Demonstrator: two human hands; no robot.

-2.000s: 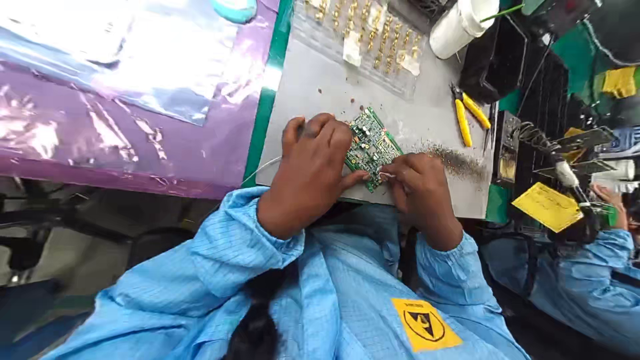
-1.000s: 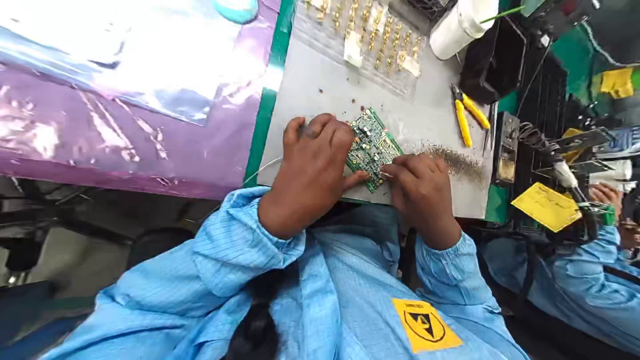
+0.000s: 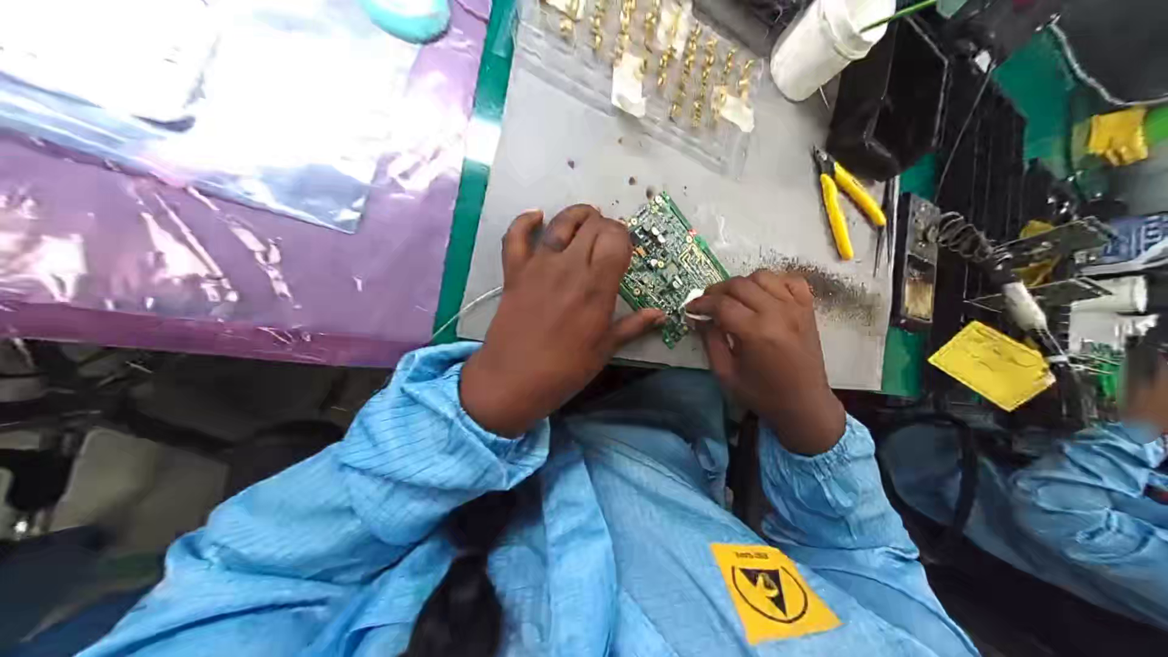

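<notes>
A green printed circuit board [image 3: 675, 260], crowded with small parts, lies tilted on the grey work mat. My left hand [image 3: 561, 310] grips its left edge, the thumb reaching toward the near corner and the fingers curled over the far side. At the board's near right edge, my right hand [image 3: 762, 333] pinches a small white piece [image 3: 695, 301] between thumb and fingers, against or just over the board. What the white piece is cannot be told, and its lower part is hidden by the fingertips.
Yellow-handled cutters [image 3: 847, 205] lie at the right, beyond scattered dark clippings [image 3: 826, 290]. Behind the board is a clear plastic tray [image 3: 730, 155] of brass-coloured parts, beside a white container [image 3: 817, 55]. Purple sheeting [image 3: 383, 265] covers the left. A co-worker's sleeve [image 3: 1086, 493] shows far right.
</notes>
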